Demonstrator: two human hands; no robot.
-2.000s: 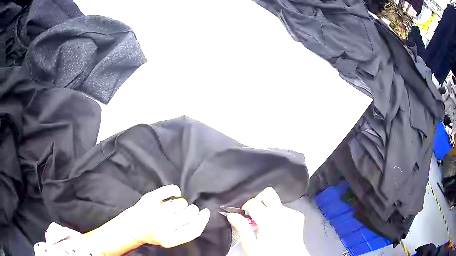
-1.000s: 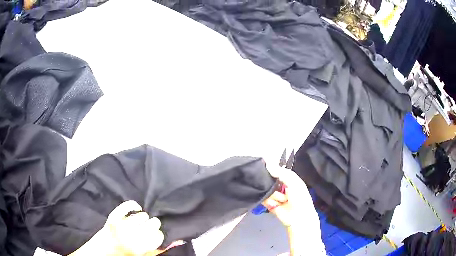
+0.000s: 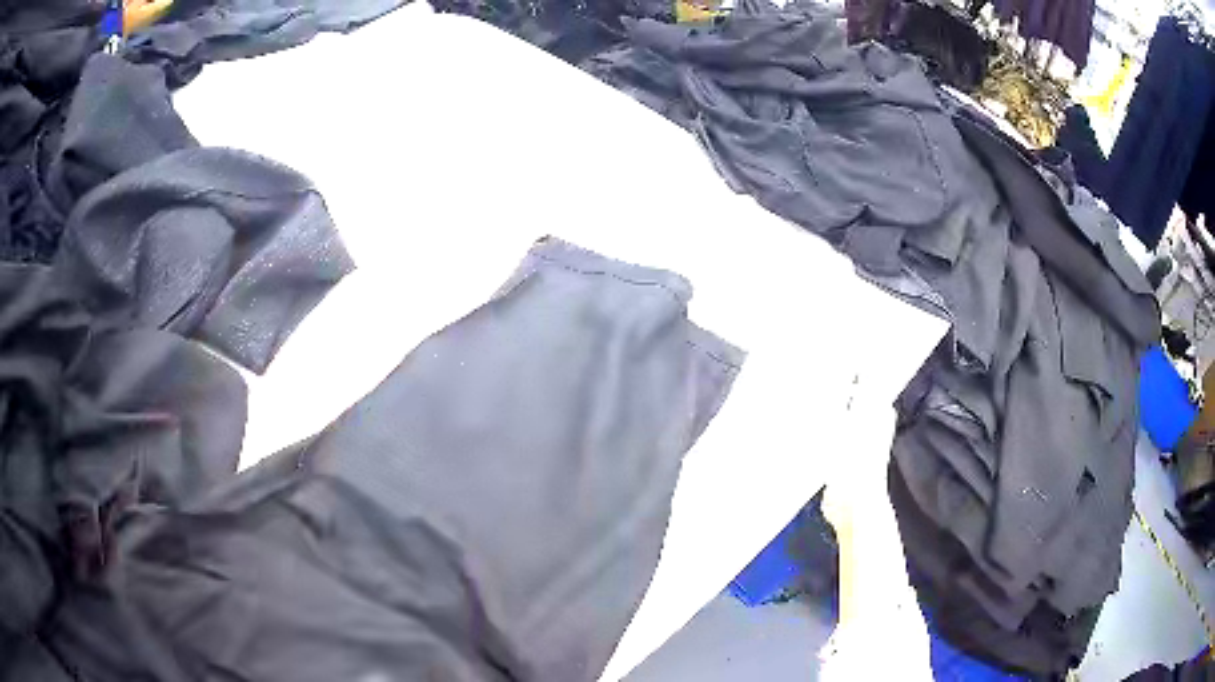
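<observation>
The dark trouser leg (image 3: 533, 400) lies flat and spread on the white tabletop (image 3: 440, 147), its stitched hem (image 3: 620, 271) pointing away from me. A second hem corner (image 3: 713, 353) shows beside it at the right. The rest of the dark cloth is bunched at the near left. My right hand (image 3: 853, 413) is at the table's right edge, right of the hems, so washed out against the white top that its fingers and anything in them cannot be made out. Its pale forearm runs down to the bottom edge. My left hand is not in view.
A speckled grey garment (image 3: 273, 260) and dark cloth are heaped at the left. A big pile of dark garments (image 3: 1013, 400) hangs over the right table edge. Blue plastic (image 3: 773, 566) shows on the grey floor below. Dark garments (image 3: 1159, 133) hang at the far right.
The trouser leg, earlier held up by its right end, now lies flat with its hems away from me. My right hand has moved right and up. My left hand has left the picture.
</observation>
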